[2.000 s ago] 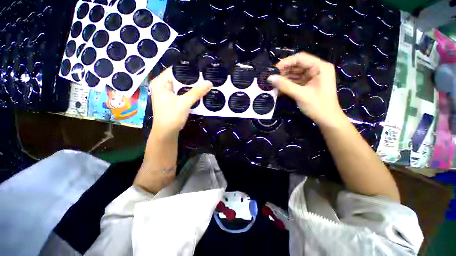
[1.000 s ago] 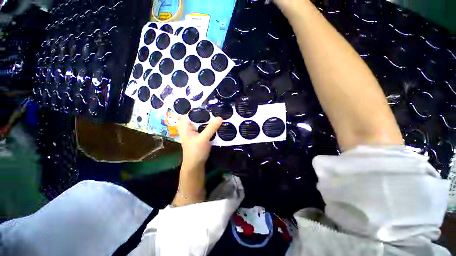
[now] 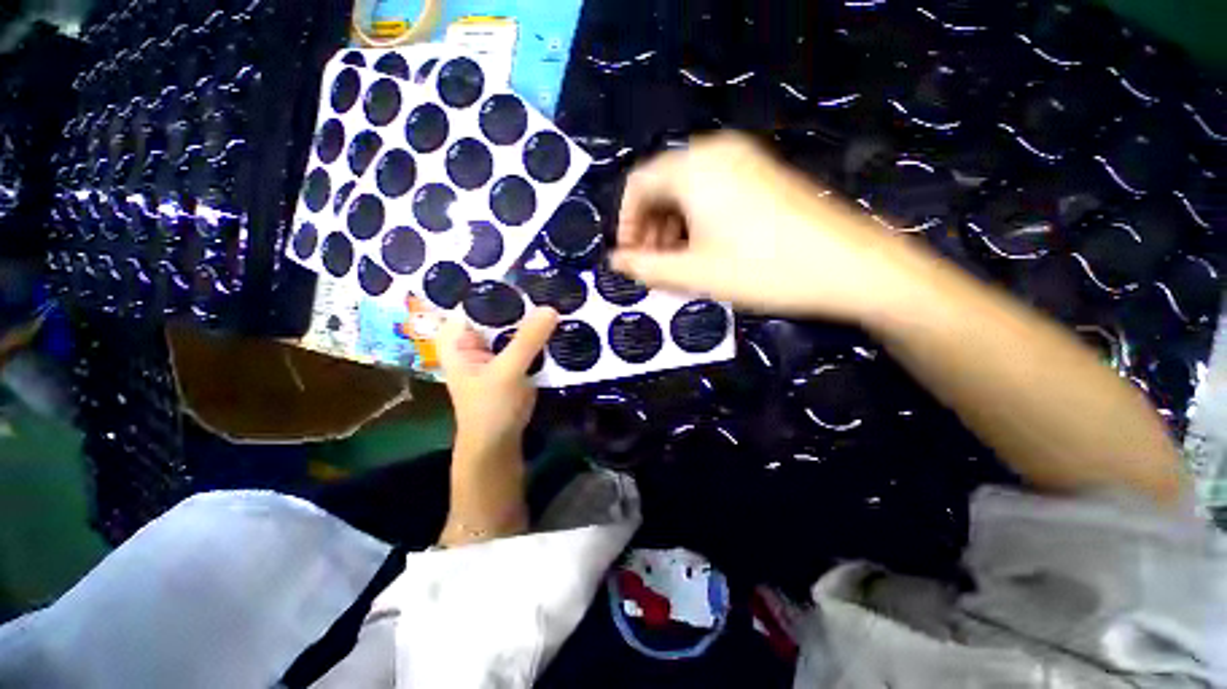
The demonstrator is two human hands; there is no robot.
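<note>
A white label sheet [image 3: 713, 353] with round black labels lies over the black blister tray [image 3: 834, 390]. My left hand [image 3: 495, 370] grips the sheet's left end between thumb and fingers. My right hand [image 3: 700, 222] is slightly blurred above the sheet's upper edge, fingers curled with the tips near the upper row of labels. Whether it holds a label cannot be seen. The sheet's upper right corner is bare white. Round glossy parts show in the tray's pockets.
Spare label sheets [image 3: 448, 159] lie overlapping at the upper left, on colourful printed sheets [image 3: 541, 54]. A yellowish tape roll [image 3: 394, 19] is at the top edge. Stacked black trays [image 3: 155, 175] stand at far left. A brown carton [image 3: 276, 390] is below the bench edge.
My right hand has come back from the far top of the tray to the label sheet. My left hand still holds the sheet. The view has shifted slightly.
</note>
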